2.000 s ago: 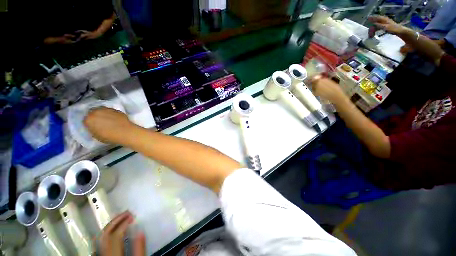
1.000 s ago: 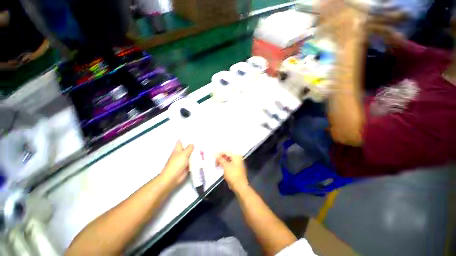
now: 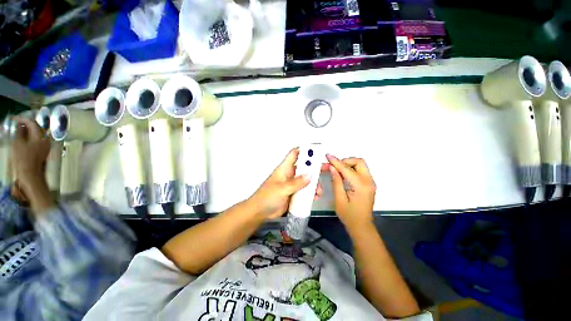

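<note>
A cream hair dryer (image 3: 304, 188) lies in front of me, its barrel on the white bench and its patterned handle end at my shirt. My left hand (image 3: 280, 188) is closed around the handle, its thumb on the face below two dark spots. My right hand (image 3: 353, 188) is beside the handle on the right, thumb and index finger together near its upper edge. Whether something tiny is pinched in those fingertips cannot be made out.
Several hair dryers stand in a row to the left (image 3: 161, 135), and more at the far right (image 3: 527, 119). Behind the bench are a white lined tub (image 3: 217, 34), two blue bins (image 3: 145, 34) and printed boxes (image 3: 369, 37). A person's arm (image 3: 31, 157) is at the far left.
The view has swung left and now looks straight down on the bench. My left hand now grips the handle, and my right hand stays close to its right side.
</note>
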